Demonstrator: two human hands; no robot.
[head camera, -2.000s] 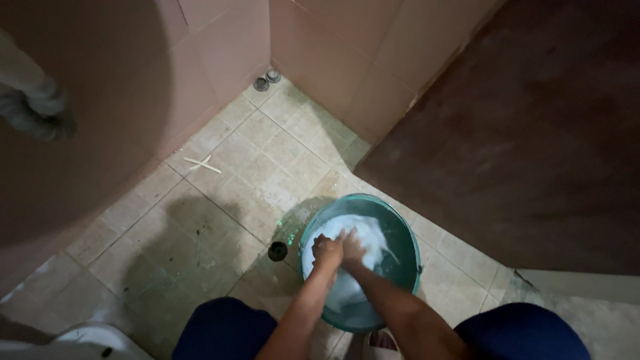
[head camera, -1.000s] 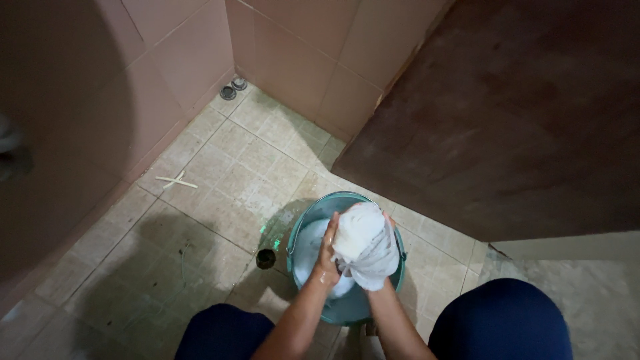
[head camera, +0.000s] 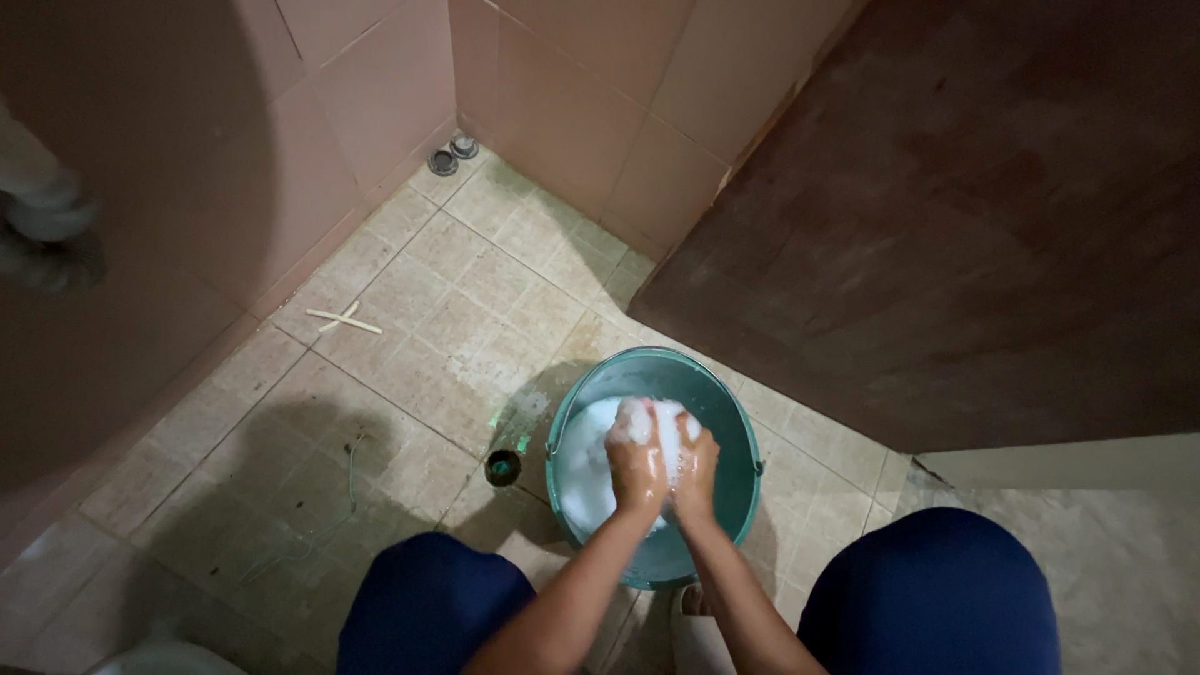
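A green plastic bucket (head camera: 563, 506) with a wire handle stands on the tiled floor between my knees, with white suds (head camera: 586, 469) inside. My left hand (head camera: 639, 464) and my right hand (head camera: 694, 464) are side by side over the bucket, both wet and covered with foam. Between them they grip a white, foamy cloth (head camera: 667, 436); most of it is hidden by the hands and suds.
A dark brown panel (head camera: 937, 234) rises close at the right. Tiled walls (head camera: 572, 103) meet at the back corner near two small round fittings (head camera: 442, 162). A round floor hole (head camera: 502, 468) lies left of the bucket, and two pale crossed sticks (head camera: 345, 320) lie farther off.
One second ago the white cloth was held up as a wide, rounded bundle; now it is squeezed small between my hands. Two seconds ago my hands were together in the suds.
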